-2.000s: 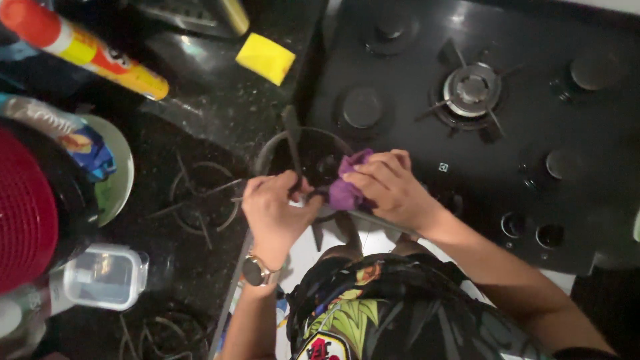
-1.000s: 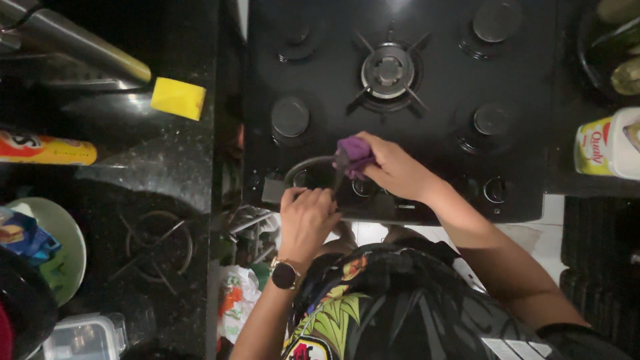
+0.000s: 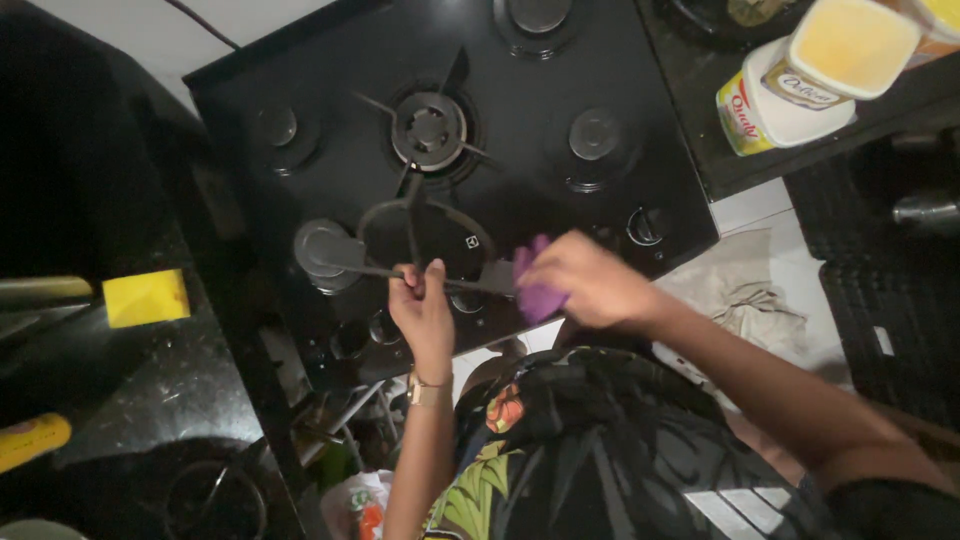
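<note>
My left hand (image 3: 421,311) pinches one arm of a black metal pan support (image 3: 412,225), a ring with crossing arms, held over the front of the black gas cooktop (image 3: 517,180). A purple cloth (image 3: 538,279) is bunched in my right hand (image 3: 589,281), against the right end of the same support; the fingers there are blurred. Behind the held support, another one stands around the central burner (image 3: 428,131). The burner at the front left (image 3: 327,255) lies partly behind the support's left arm.
A yellow sponge (image 3: 146,298) rests on the dark stone counter (image 3: 172,375) at the left, with a yellow container (image 3: 34,441) nearer me. Plastic tubs (image 3: 799,112) stand at the back right. Control knobs (image 3: 645,225) line the cooktop's front edge. A beige cloth (image 3: 739,300) lies on the floor.
The view has swung right, toward the cooktop. The pan support has been turned in my hands, and the purple cloth is now at its right end.
</note>
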